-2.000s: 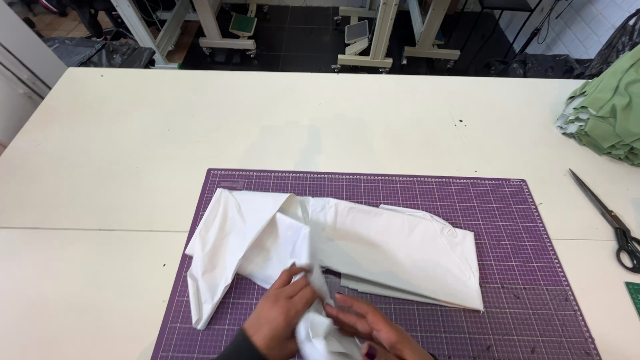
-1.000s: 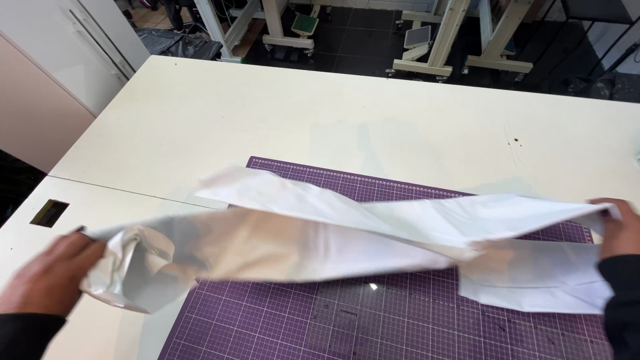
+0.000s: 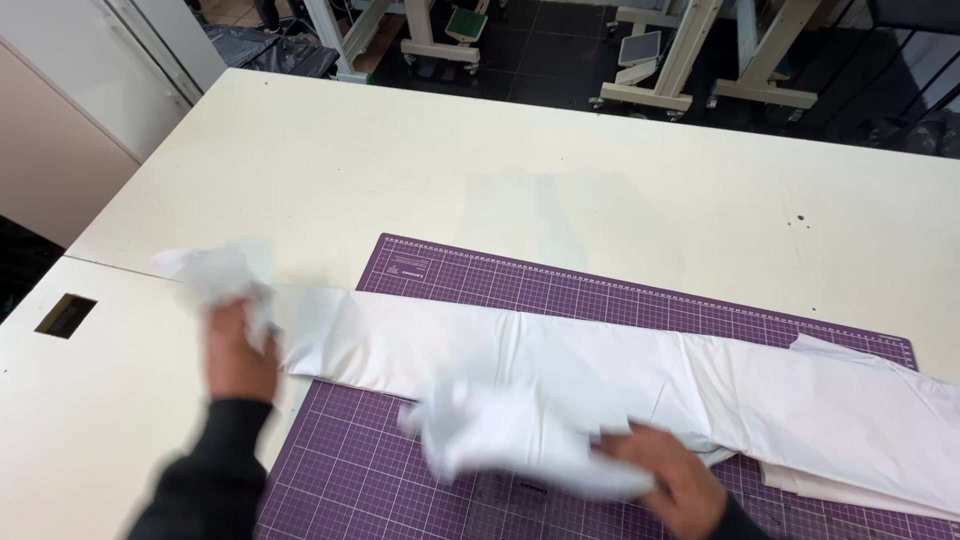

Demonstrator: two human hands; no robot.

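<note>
A long folded strip of white fabric lies across a purple cutting mat and runs past its left edge onto the table. At the strip's left end, my left hand is blurred and grips a bunched part of white cloth. My right hand, near the front of the mat, holds the end of a loose, crumpled white piece that is blurred by motion. Whether that piece joins the long strip cannot be told. More white layers show under the strip at the right.
The mat rests on a large white table with a seam and a dark rectangular cutout at the left. Beyond the far edge stand wheeled metal frames on a dark tiled floor. A pale cabinet is at the upper left.
The bundled fabric of two seconds ago was stretched out between both hands one second ago and now lies along the mat. My right hand has since come inward from the right. The view has shifted left.
</note>
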